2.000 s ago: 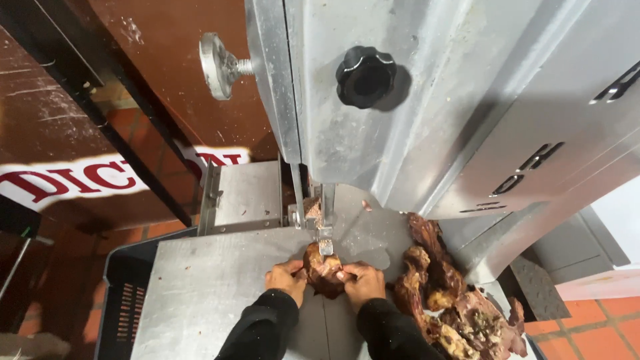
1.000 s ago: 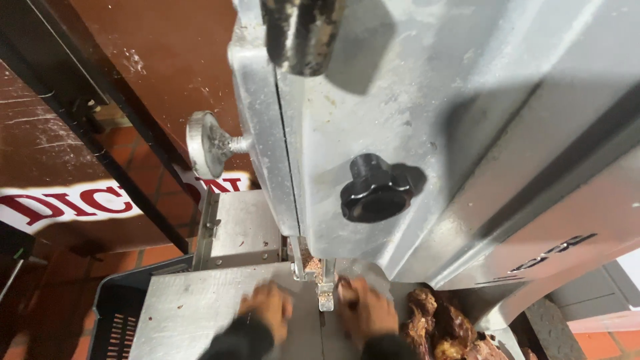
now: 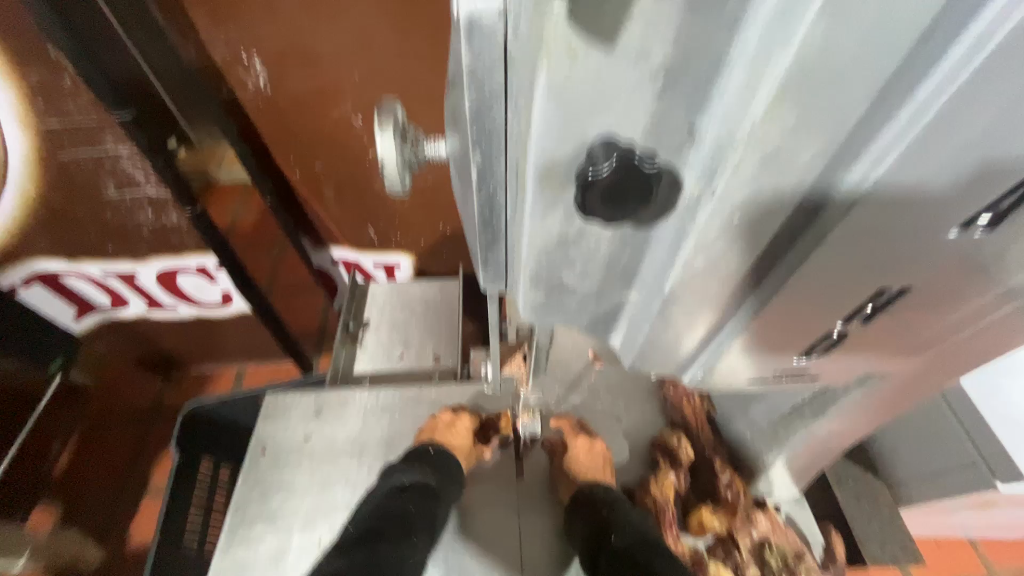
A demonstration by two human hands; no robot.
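My left hand (image 3: 456, 436) holds a dark browned piece of meat (image 3: 492, 432) just left of the blade line of a band saw. On the other side of the blade guide (image 3: 529, 418), my right hand (image 3: 582, 452) is closed around something dark, mostly hidden by the fingers. Both hands rest low over the metal saw table (image 3: 336, 456), with a dark gap between them. A pile of browned meat pieces with bone (image 3: 720, 512) lies to the right of my right hand. The view is blurred around the fingers.
The saw's metal housing (image 3: 592, 264) rises in front, with a black knob (image 3: 624, 182) and a round metal screw knob (image 3: 396, 148). A smaller metal plate (image 3: 408, 328) adjoins the table. A black plastic crate (image 3: 188, 480) stands below at the left, on a tiled floor.
Two seconds ago both hands held one brown piece in front of the blade guide. Now the hands are on either side of the guide, the left one with a piece.
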